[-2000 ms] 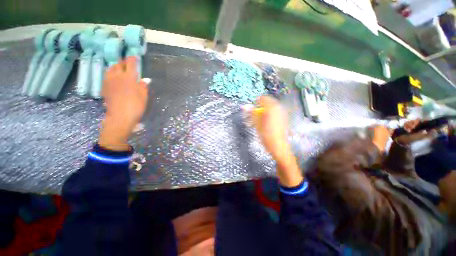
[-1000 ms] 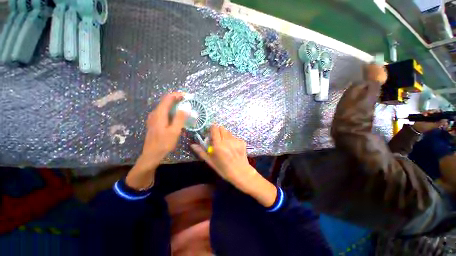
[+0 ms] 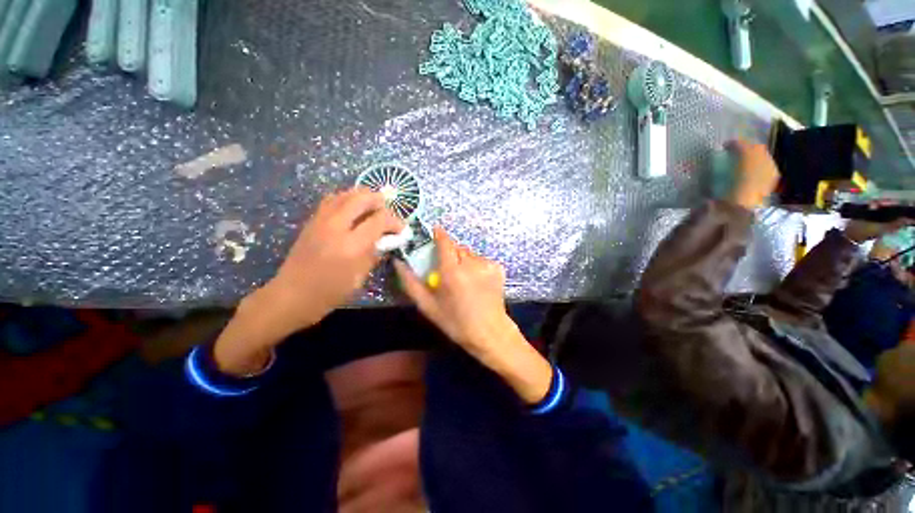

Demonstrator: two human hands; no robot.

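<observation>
A pale teal handheld fan (image 3: 393, 186) lies in front of me near the bench's front edge, its round spoked head pointing away. My left hand (image 3: 336, 238) is at the neck from the left, with a white covering on a fingertip; its fingers partly hide the head. My right hand (image 3: 464, 291) is closed around a yellow-handled tool (image 3: 433, 279) beside the fan's handle, which is mostly hidden by the hands. Whether the left fingers pinch a small part cannot be seen.
Teal plastic parts (image 3: 494, 62) lie heaped at the back, beside small dark parts (image 3: 589, 88). Fans (image 3: 173, 50) stand in a row at far left. One set-aside fan (image 3: 652, 120) lies right. A neighbour's brown sleeve (image 3: 702, 261) and a black-yellow device (image 3: 818, 165) are farther right.
My left hand has brought a fan from the left row to the front, and my left fingers have since shifted to its neck. One of two set-aside fans at right is gone.
</observation>
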